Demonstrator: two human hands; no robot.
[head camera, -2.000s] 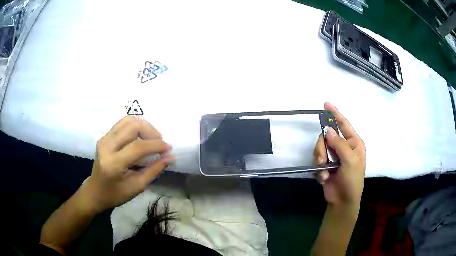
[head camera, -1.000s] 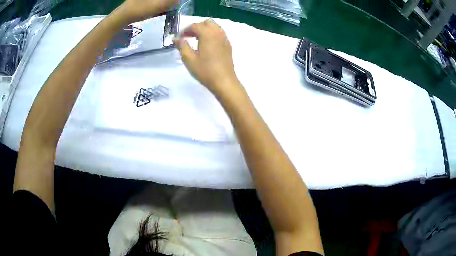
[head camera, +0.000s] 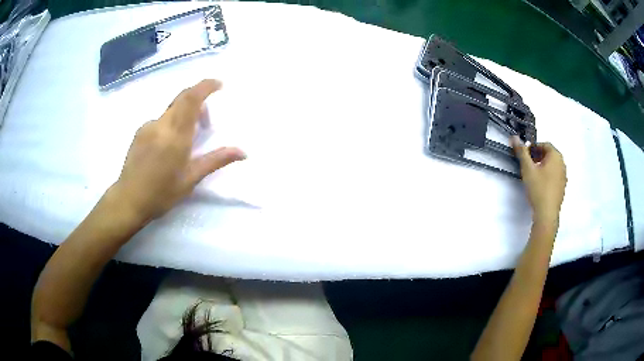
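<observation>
My left hand (head camera: 166, 158) is over the left of the white foam-covered bench (head camera: 339, 176), its thumb and index finger apart. I see no thing held in it; a faint sheen beside the fingers is too unclear to name. My right hand (head camera: 544, 173) pinches the right end of the nearest black phone middle frame (head camera: 459, 127), which lies against a fanned pile of bare frames (head camera: 448, 56). A bagged frame (head camera: 130, 56) lies tilted at the upper left, with a small triangular mark showing on it.
A green belt (head camera: 381, 21) runs beyond the bench. Clear film and a white tray edge (head camera: 25, 53) are at the far left. Grey cloth (head camera: 607, 317) shows at the lower right, and equipment (head camera: 621, 42) at the upper right.
The bagged frame that both hands were at is let go at the upper left. My left hand has come back nearer; my right hand has moved right and taken hold of a bare frame.
</observation>
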